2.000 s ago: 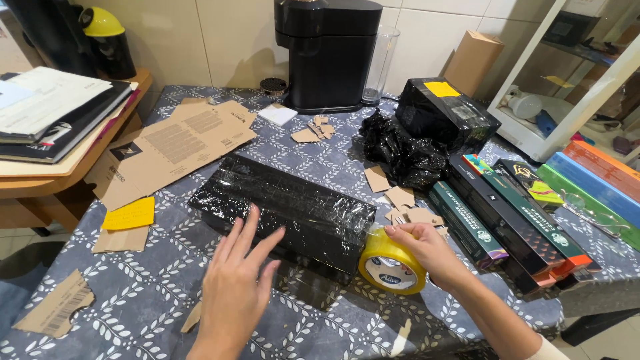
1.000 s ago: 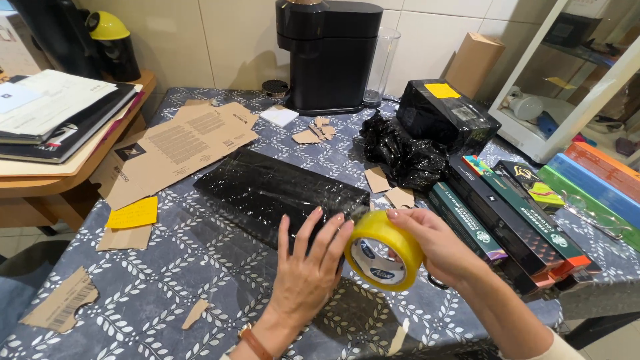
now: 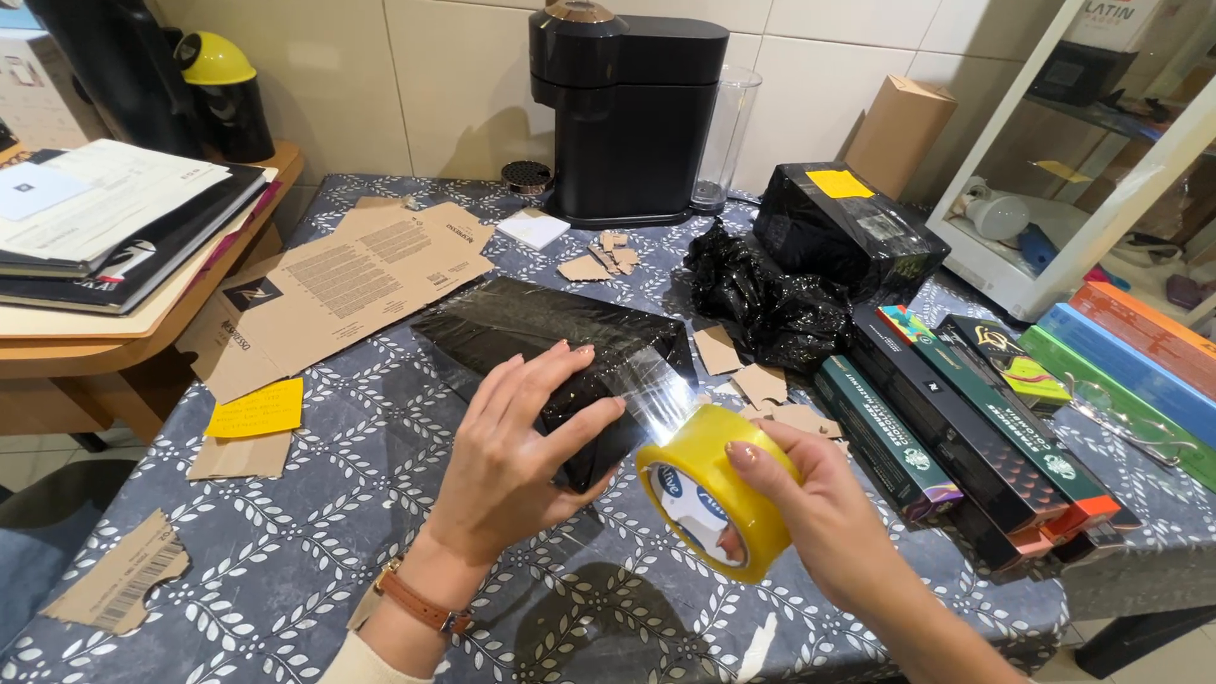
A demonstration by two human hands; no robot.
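Observation:
A box-shaped parcel wrapped in black plastic [image 3: 513,328] lies at the middle of the table, its near end tilted toward me. My left hand [image 3: 532,442] grips that near right end, fingers spread over the top and the thumb side lower down. My right hand [image 3: 807,494] holds a roll of clear yellowish packing tape [image 3: 727,494], with a fingertip inside the core. A strip of clear tape [image 3: 660,385] runs taut from the roll to the parcel's end. Crumpled black plastic [image 3: 769,304] lies behind, to the right.
Flattened cardboard [image 3: 351,285] and torn scraps lie left. A coffee machine [image 3: 627,123] stands at the wall. Another black-wrapped parcel [image 3: 845,228] with a yellow note sits back right. Long capsule boxes [image 3: 959,418], eyeglasses [image 3: 1126,418] and a glass-fronted cabinet [image 3: 1026,209] are on the right.
The tape roll has come away from the parcel, with a strip of tape drawn out between them. My left hand has shifted from the parcel's near side to grip its right end.

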